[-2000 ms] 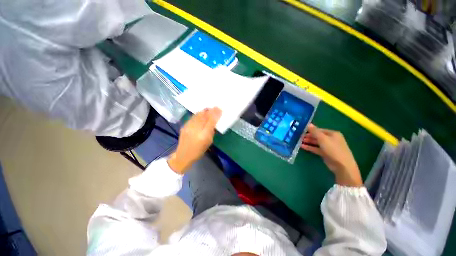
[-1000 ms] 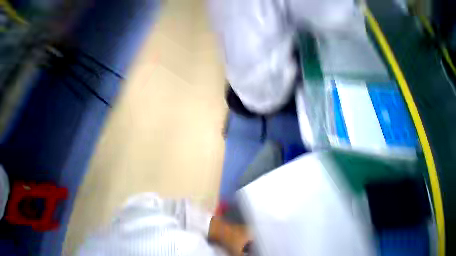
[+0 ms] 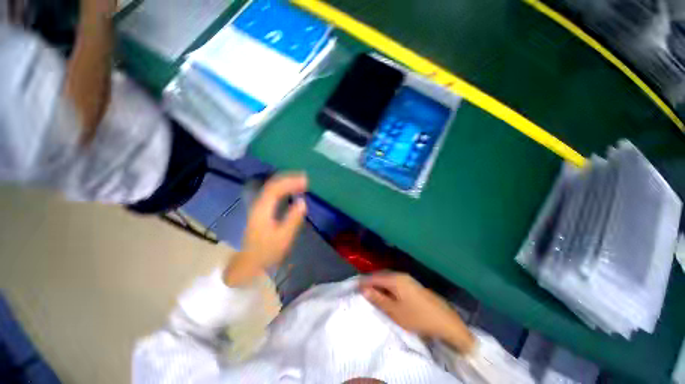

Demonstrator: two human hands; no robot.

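The opened device [image 3: 406, 138] lies on a bubble bag [image 3: 339, 149] on the green bench, with blue film over its inside and small light squares showing. A glossy black cover panel [image 3: 363, 97] lies against its left side. My left hand [image 3: 273, 222] is raised in front of the bench edge, thumb and fingers apart, slightly blurred, with nothing seen in it. My right hand [image 3: 414, 306] is low in front of my smock, fingers curled; whether it holds anything is hidden.
The film stack [image 3: 281, 30] with a white sheet [image 3: 241, 62] lies at upper left on a clear plastic bag [image 3: 208, 124]. Bubble bags [image 3: 607, 238] lean at right. Yellow tape [image 3: 481, 99] edges the bench [image 3: 481, 202]. A co-worker's arm [image 3: 92, 67] is at left.
The white sheet has left my left hand, which is now empty. My right hand has moved from the device down to my smock. The view swung left and came back.
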